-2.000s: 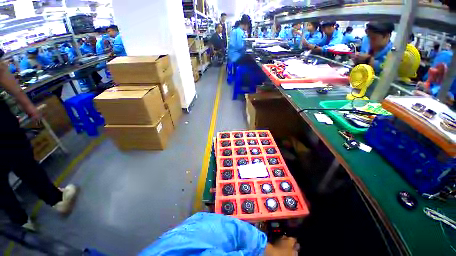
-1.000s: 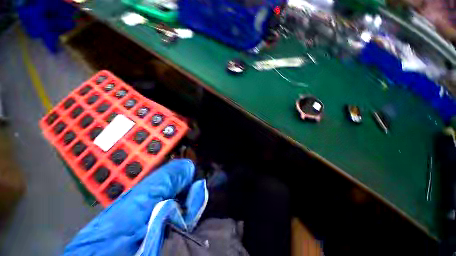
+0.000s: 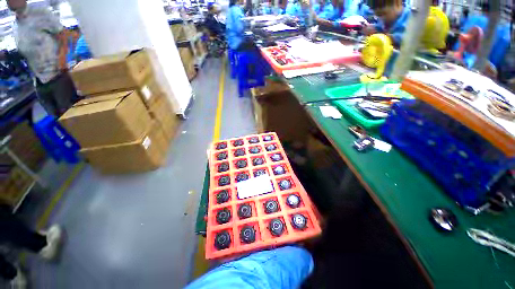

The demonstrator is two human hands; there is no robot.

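Note:
A red-orange compartment tray (image 3: pixel 212 248) lies in front of me, beside the bench. Its square pockets hold several round black watch bodies (image 3: pixel 276 227), some with pale centres. A white paper label (image 3: pixel 254 187) lies on the middle of the tray. A blue sleeve (image 3: pixel 257 271) crosses the bottom edge of the picture, just below the tray's near edge. No hand shows beyond the sleeve. Neither my left hand nor my right hand is visible, so what they hold cannot be seen.
The green bench (image 3: pixel 375 189) runs along the right, with a blue basket (image 3: pixel 435 152), a green tray (image 3: pixel 345 107), a round dark watch (image 3: pixel 443 219) and a pale cord bundle (image 3: pixel 494 241). Cardboard boxes (image 3: pixel 116 124) stand left. A person (image 3: pixel 42 48) stands behind them.
The view turned down to the bench, then back up to the aisle. The hand at the tray's near edge two seconds ago is out of sight; only the sleeve shows.

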